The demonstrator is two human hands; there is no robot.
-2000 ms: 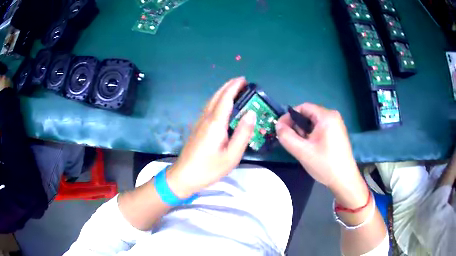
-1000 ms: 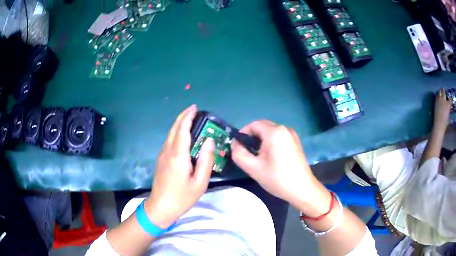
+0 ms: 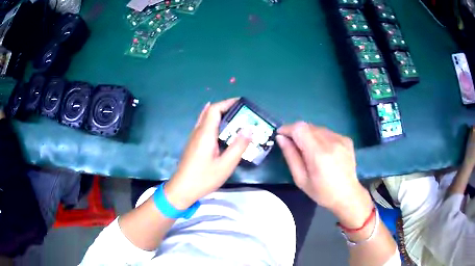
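Note:
My left hand (image 3: 211, 156) holds a black housing (image 3: 263, 115) from its left side, thumb on the board face. The circuit board (image 3: 255, 124) seated in it shows a whitish-blue glare over green. My right hand (image 3: 312, 161) is at the housing's right edge, thumb and index finger pinched close at the board's corner. What the right fingertips pinch is too small to tell. The dark tool is not clearly visible in this hand now. The housing is tilted above the bench's front edge.
Speaker units (image 3: 107, 111) stand in a row at left. Units with boards (image 3: 377, 83) stand in two rows at right. Loose boards (image 3: 156, 23) lie at the far left, a red bit (image 3: 233, 80) mid-mat, and a phone (image 3: 463, 78) at far right. People's sleeves show at both sides.
The board face has turned from green to whitish-blue in the light. The dark tool seen in my right fingers earlier no longer shows clearly. The view has shifted back and forth.

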